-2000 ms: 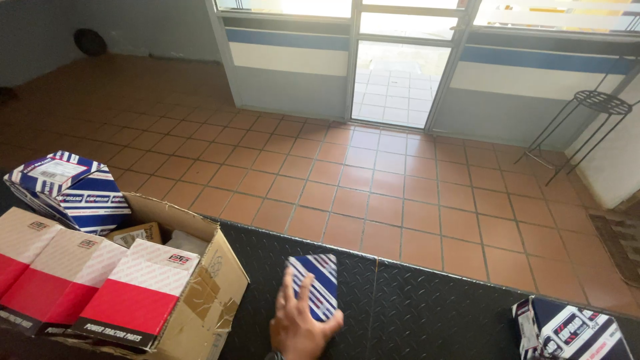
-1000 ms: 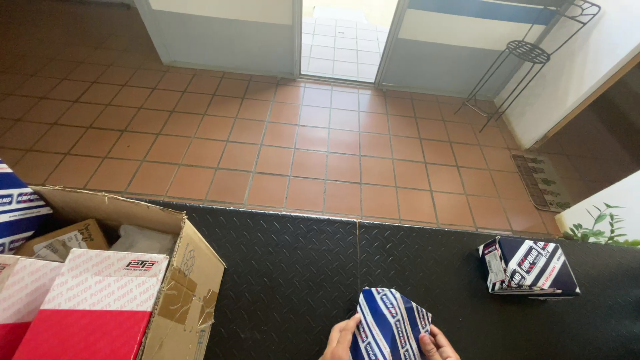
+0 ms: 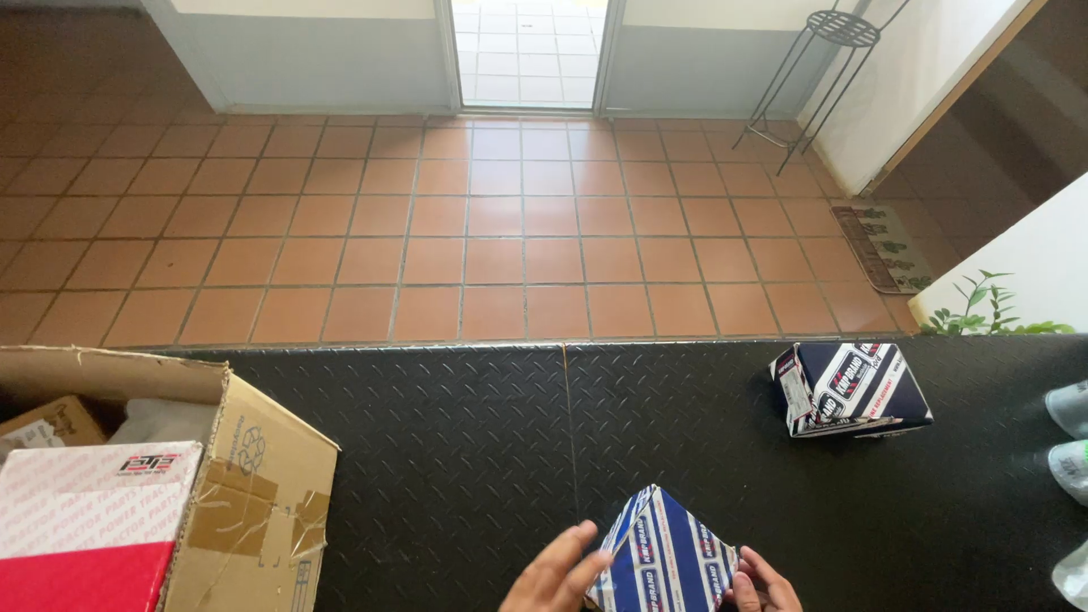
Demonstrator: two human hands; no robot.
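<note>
A blue and white striped KMP Brand cardboard box stands at the bottom centre on the black diamond-plate mat, its lower part cut off by the frame. My left hand is at its left side, thumb and fingers apart, fingertips by the box edge. My right hand has its fingers on the box's right edge. Farther off to the right lies a dark blue and white KMP Brand box, slightly crumpled. To the left, an opened brown carton holds a red and white parts box, a small brown box and a grey wrapped item.
The black textured mat covers the counter, whose far edge runs above a tiled floor. Several clear containers stand at the right edge. Beyond are a metal plant stand, a doormat and a green plant.
Two seconds ago one hand was on the striped box nearer the counter's far edge; now the box is closer to me, with both hands at it. The view has shifted right and down.
</note>
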